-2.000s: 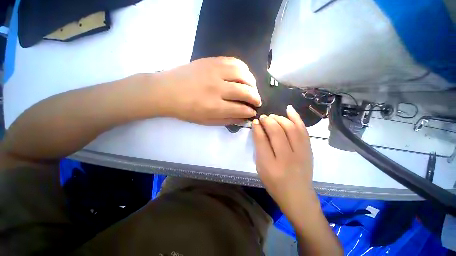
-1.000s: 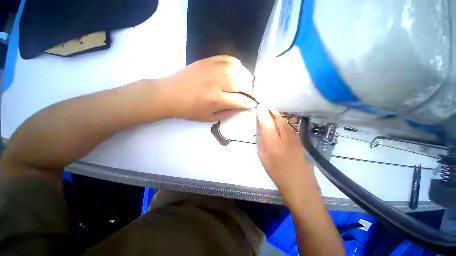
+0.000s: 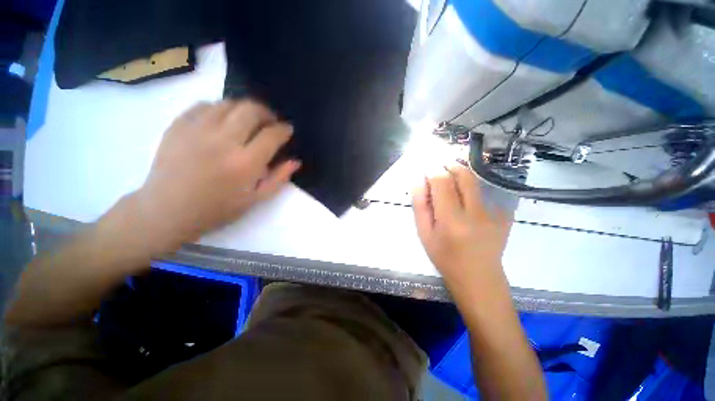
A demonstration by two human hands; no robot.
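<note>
A wide black fabric panel lies on the white table left of the sewing machine, one corner pointing to the front edge. My left hand is at the panel's left edge, slightly blurred, with thumb and fingers closed on that edge. My right hand rests just in front of the presser foot and needle area, right of the panel and apart from it. Its fingers are slightly spread and I see nothing in them. Bright glare hides the needle and the fingertips of my right hand.
Black panels with a tan-backed piece lie at the far left. A slim black tool lies on the right of the table. A black tube curves in front of the machine. Blue bins stand below the table edge.
My left hand has moved left, away from my right hand, and the black panel has shifted left and forward. My hands were together at the fabric; my right hand is now off it.
</note>
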